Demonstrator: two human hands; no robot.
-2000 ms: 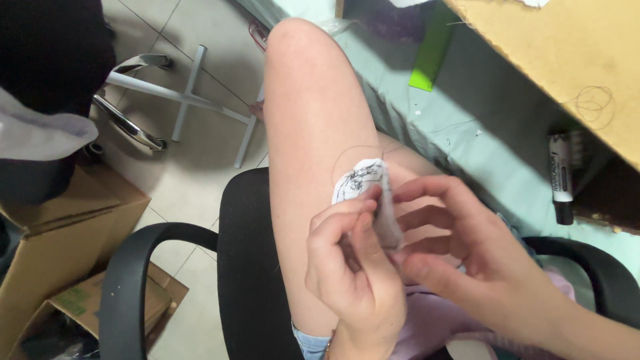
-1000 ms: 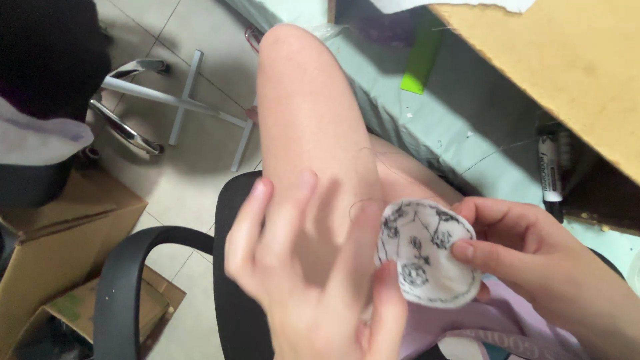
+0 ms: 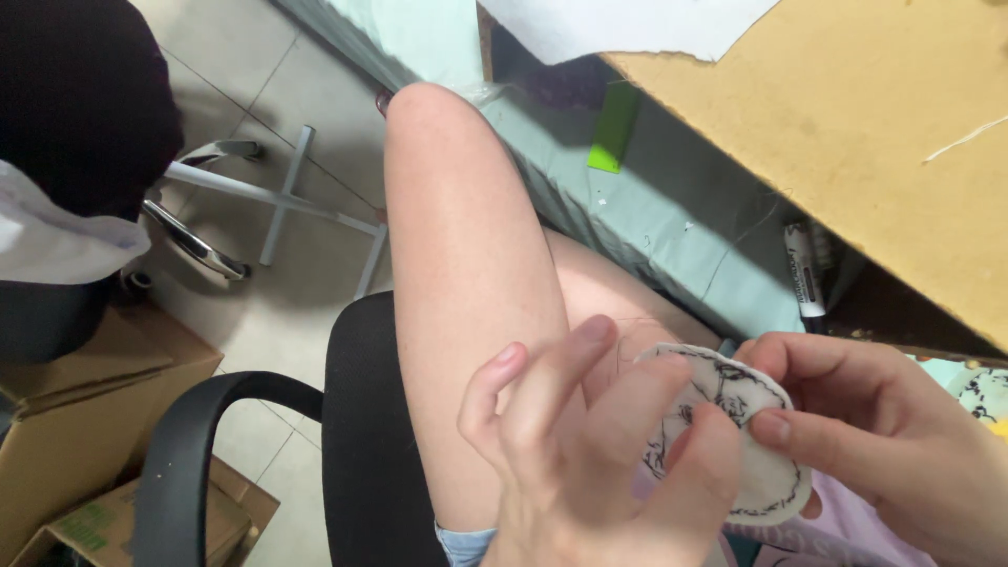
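Note:
A rounded white fabric patch (image 3: 760, 465) with black stitching lies over my lap, its stitched face toward the camera. My right hand (image 3: 850, 425) pinches its right edge, thumb on the face and fingers behind. In front of the patch's left part is my left hand (image 3: 606, 449), slightly blurred, fingers spread; its thumb and index finger are at the stitching, and whether they grip anything cannot be told. A thin dark thread (image 3: 630, 320) loops over my thigh beside the patch. No needle can be made out.
A yellowish board (image 3: 866, 118) with white fabric (image 3: 630, 24) juts in at upper right. Below it are a green strip (image 3: 614, 130) and a marker (image 3: 803, 272) on a pale green cover. Cardboard boxes (image 3: 102, 378) and a black chair armrest (image 3: 181, 425) stand at left.
Two seconds ago both hands were close together around the folded patch; it now lies spread, held at its right edge. Since one second ago it has turned, and my left hand has come over its left part.

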